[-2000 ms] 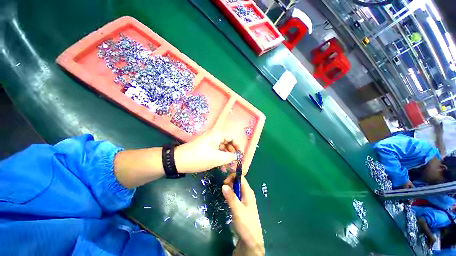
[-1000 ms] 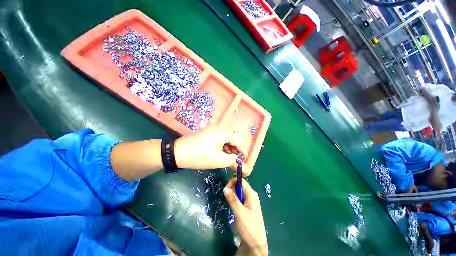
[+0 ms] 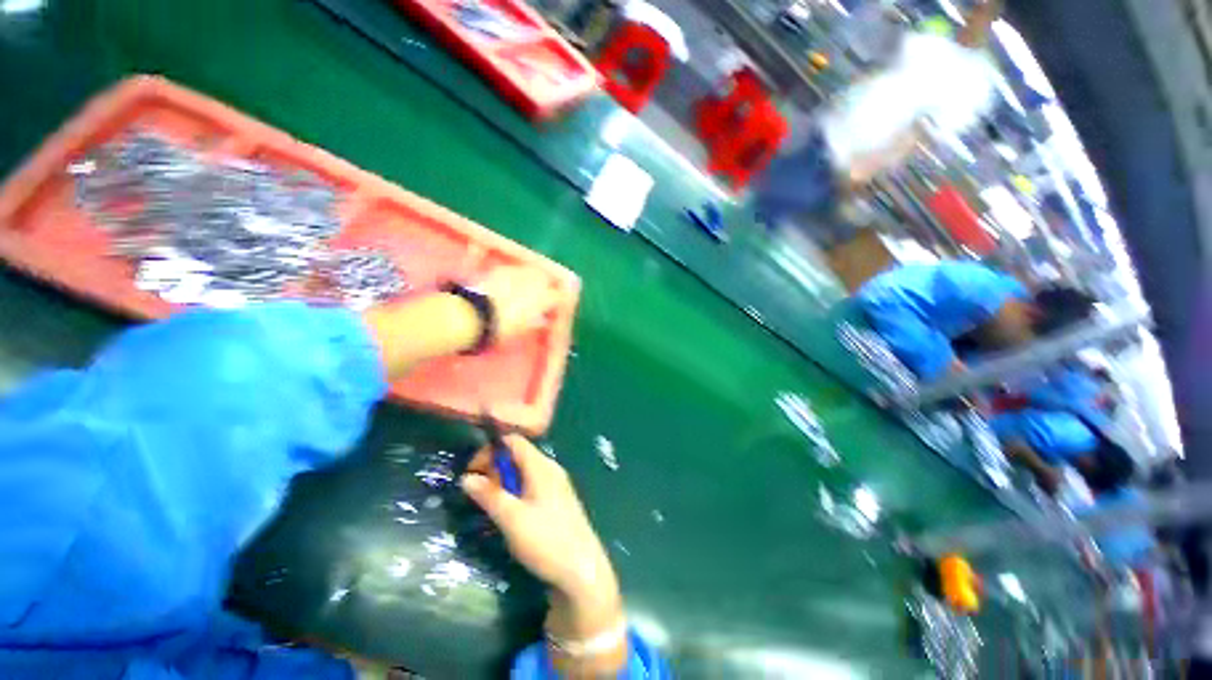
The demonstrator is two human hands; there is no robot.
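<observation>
The salmon-orange compartment tray (image 3: 403, 201) lies at the upper left, with a heap of small silver parts (image 3: 239, 219) in its left sections. My left hand (image 3: 522, 300), with a dark wristband, is over the tray's right end section; it is blurred, and its fingers and anything in them cannot be made out. My right hand (image 3: 538, 511) is shut on blue-handled cutters (image 3: 505, 465) just below the tray's near right corner, with the dark jaws pointing to the tray. Bright scrap slivers (image 3: 445, 571) lie scattered on the green table left of my right hand.
A redder tray (image 3: 538, 80), a white card (image 3: 619, 191) and blue pliers (image 3: 707, 219) lie along the far table edge. Silver clusters (image 3: 807, 428) lie on the green surface to the right. People in blue (image 3: 930, 306) bend over the table beyond. Red stools (image 3: 740, 129) stand behind.
The view has swung, shifting the scene left, and is blurred. My left hand has parted from the cutters and moved over the tray's end section. My right hand still holds the cutters.
</observation>
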